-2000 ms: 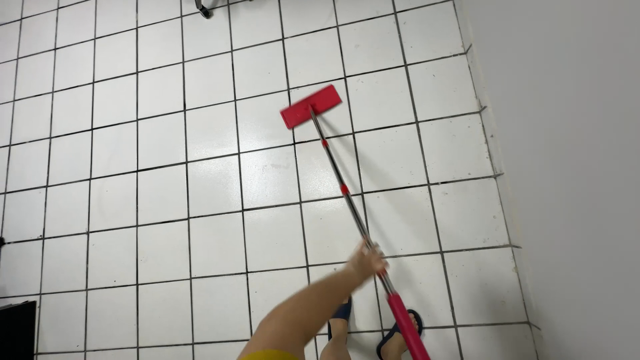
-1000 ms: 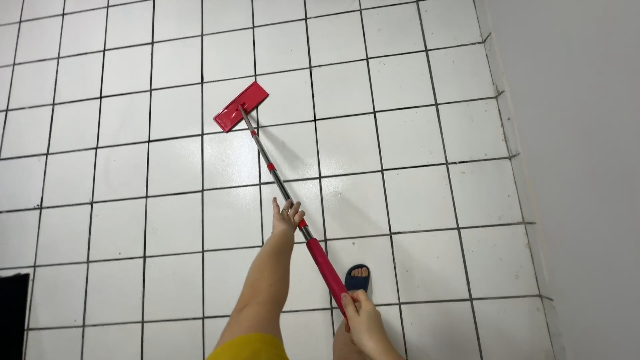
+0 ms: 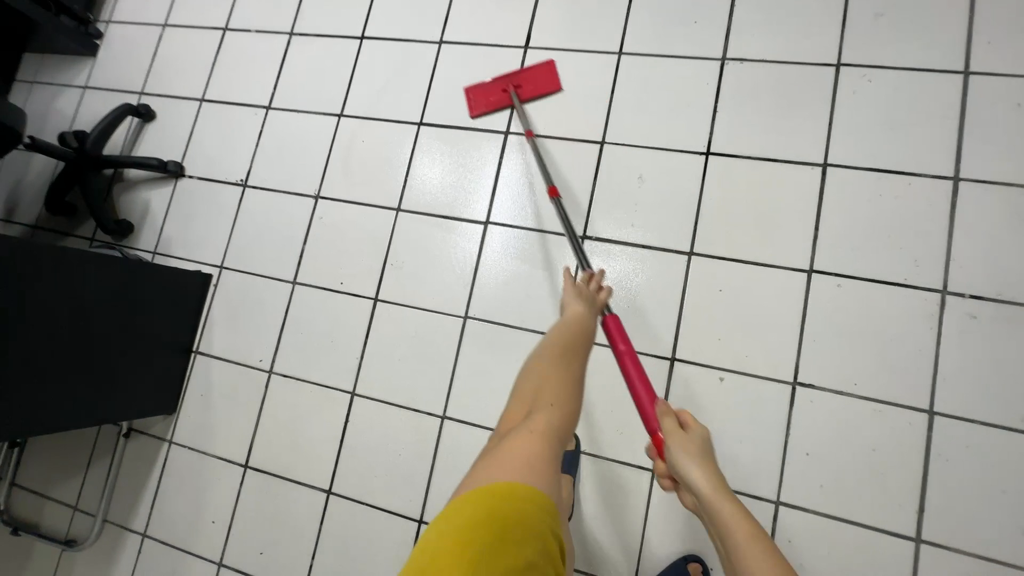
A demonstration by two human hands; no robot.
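A flat mop with a red rectangular head (image 3: 514,88) rests on the white tiled floor (image 3: 648,192), upper middle of the head view. Its metal pole (image 3: 566,222) with red joints slants down to a thick red grip (image 3: 632,374). Around the lower end of that grip my right hand (image 3: 680,448) is closed. Farther up, my left hand (image 3: 586,293) is at the metal pole just above the grip, its fingers partly spread; how firmly it holds the pole is hard to tell.
The black wheeled base of an office chair (image 3: 96,164) stands at the upper left. Below it are a black panel of furniture (image 3: 96,344) and a bent metal tube frame (image 3: 108,488). My feet in dark sandals (image 3: 570,464) are at the bottom.
The view has shifted left, bringing the chair base and more of the black furniture into sight. The mop head has swung from its steeper slant one second ago to a flatter one.
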